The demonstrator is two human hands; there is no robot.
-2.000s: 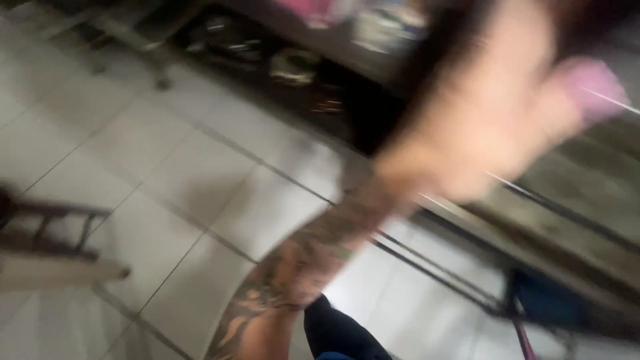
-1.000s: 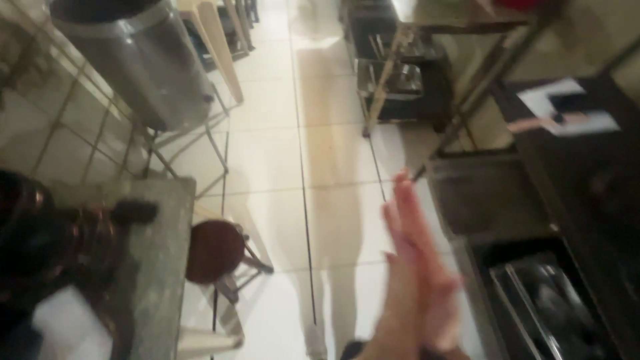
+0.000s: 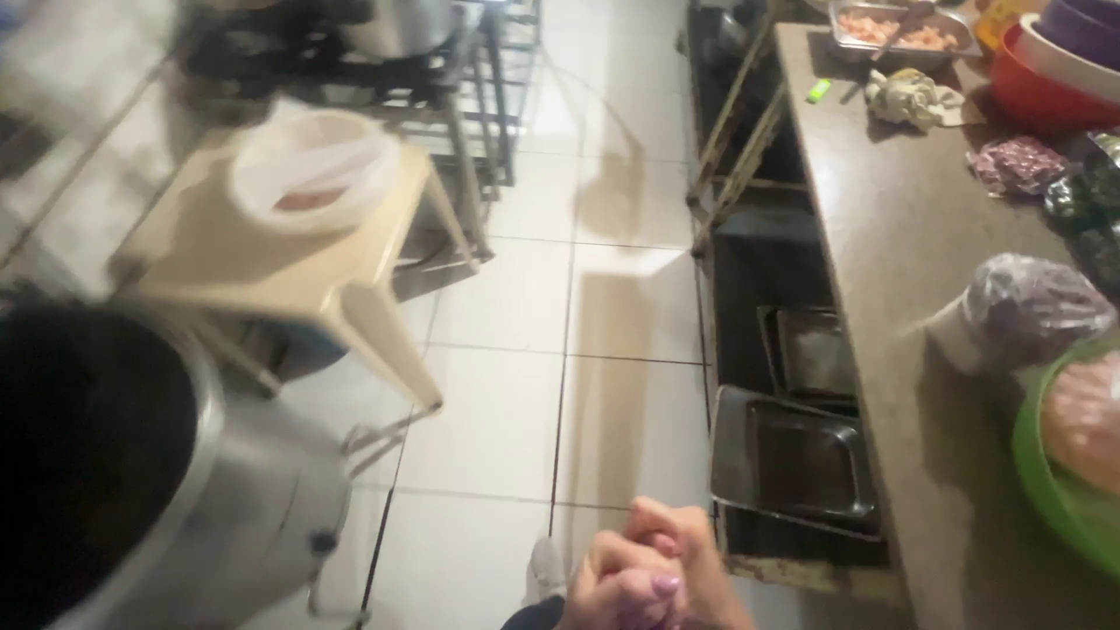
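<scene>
At the bottom of the view my left hand [image 3: 621, 577] and my right hand [image 3: 691, 547] are clasped against each other, fingers curled, above the tiled floor. No object shows between them, though the inner fingers and palms are hidden. Painted nails show on the fingers. To their right runs a long countertop [image 3: 884, 262]. Below its edge, metal baking trays [image 3: 796, 459] lie on a low shelf, the things nearest to my hands.
A large metal pot [image 3: 254, 490] stands at the lower left. Behind it, a cream plastic stool [image 3: 262, 280] bears a bag-lined bucket [image 3: 315, 166]. The counter holds a green bowl [image 3: 1041, 490], a plastic-wrapped container [image 3: 1024, 306], a crumpled cloth [image 3: 910, 98], red bowl [image 3: 1041, 92] and a food tray [image 3: 901, 39].
The view has moved along the aisle to the stool and counter. My hands, pressed together with fingers extended a second ago, are now clasped with fingers curled.
</scene>
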